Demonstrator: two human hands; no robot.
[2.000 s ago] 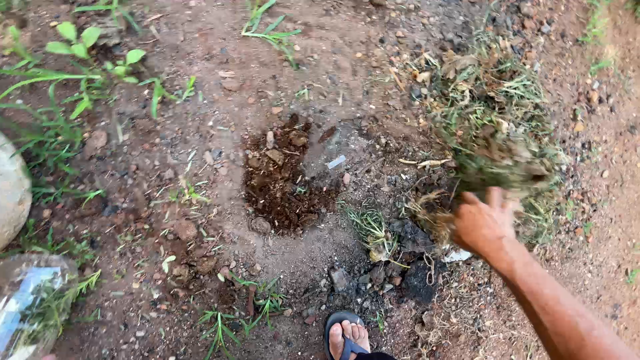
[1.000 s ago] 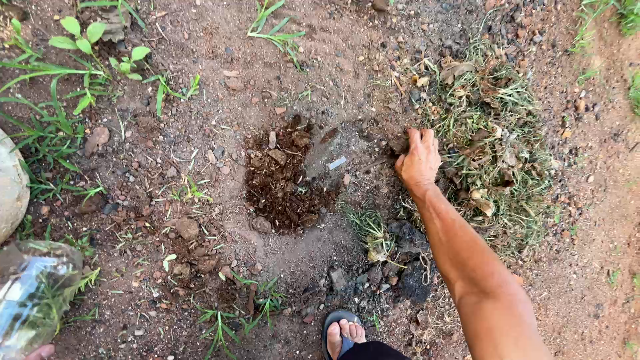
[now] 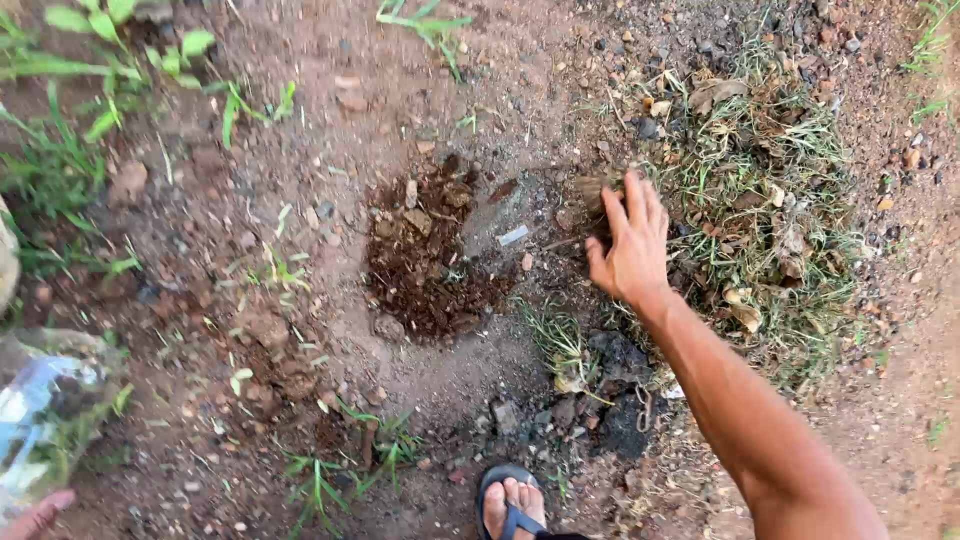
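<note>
My right hand (image 3: 630, 244) reaches in from the lower right, palm down with its fingers spread, at the left edge of a heap of cut grass and dry leaves (image 3: 772, 217). Brownish dry matter (image 3: 592, 196) lies at its fingertips. Only the fingertips of my left hand (image 3: 45, 511) show at the lower left corner, against the bottom of a clear plastic container (image 3: 45, 405) with reflections on it; green blades show through its wall. To the left of my right hand is a patch of dark, loose, moist soil (image 3: 427, 255).
My foot in a dark flip-flop (image 3: 514, 502) stands at the bottom middle. Dark charred lumps (image 3: 622, 427) and a grass tuft (image 3: 559, 341) lie above and right of it. A pale rounded object (image 3: 6, 255) is cut off by the left edge. Weeds (image 3: 97, 60) grow at the upper left.
My right hand first moved left from the middle of the grass heap to its left edge, and its fingers are now spread there. The plastic container stays at the lower left.
</note>
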